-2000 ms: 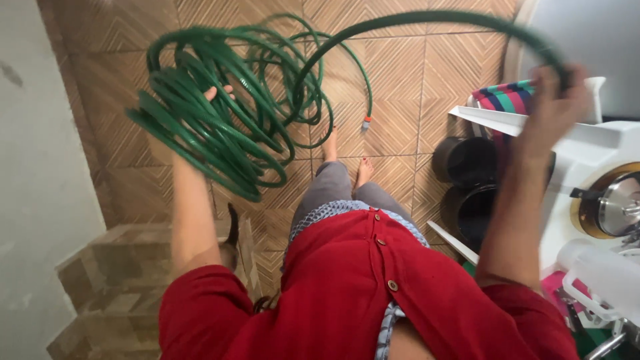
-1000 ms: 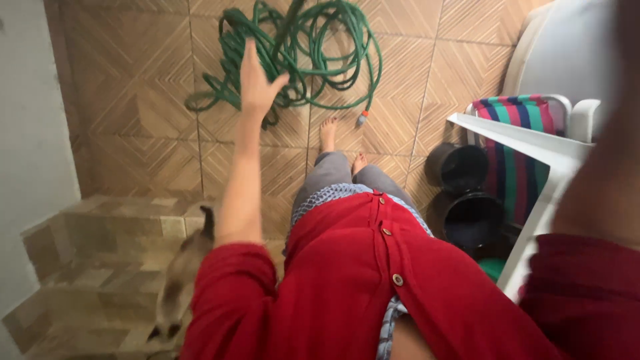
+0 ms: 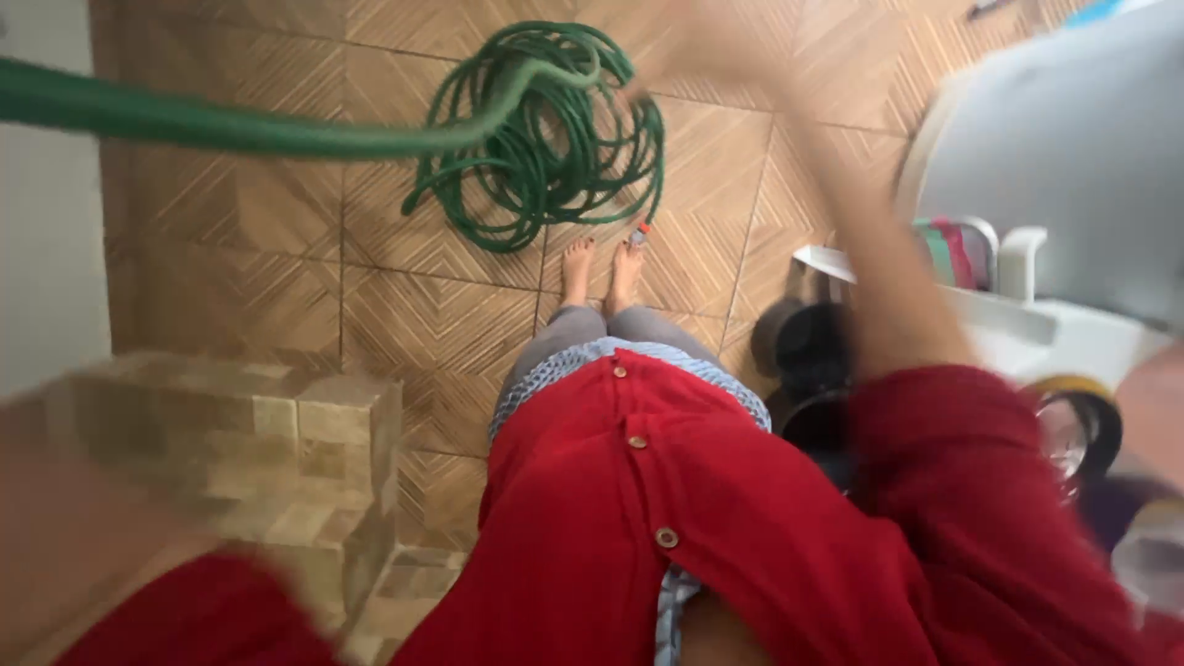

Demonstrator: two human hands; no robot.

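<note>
A green garden hose (image 3: 546,139) lies in a loose, tangled coil on the tiled floor, just beyond my bare feet. Its end with an orange and grey connector (image 3: 639,233) rests by my toes. One stretch of the hose is raised and runs from the left edge across to the coil. My right hand (image 3: 680,55) is badly blurred beside the coil's upper right; whether its fingers hold any hose cannot be made out. Only my left forearm and red sleeve show at the lower left, and the hand is out of the frame.
Tiled steps (image 3: 324,444) stand at the lower left beside a pale wall (image 3: 46,231). On the right are dark round containers (image 3: 814,347), a white plastic piece of furniture (image 3: 1008,324) with a striped cloth (image 3: 957,254), and a large pale rounded surface (image 3: 1064,139).
Two seconds ago the coil hung on my left hand; one second ago it lay on the floor under that hand. My left hand has since left the view, and my right has come beside the coil.
</note>
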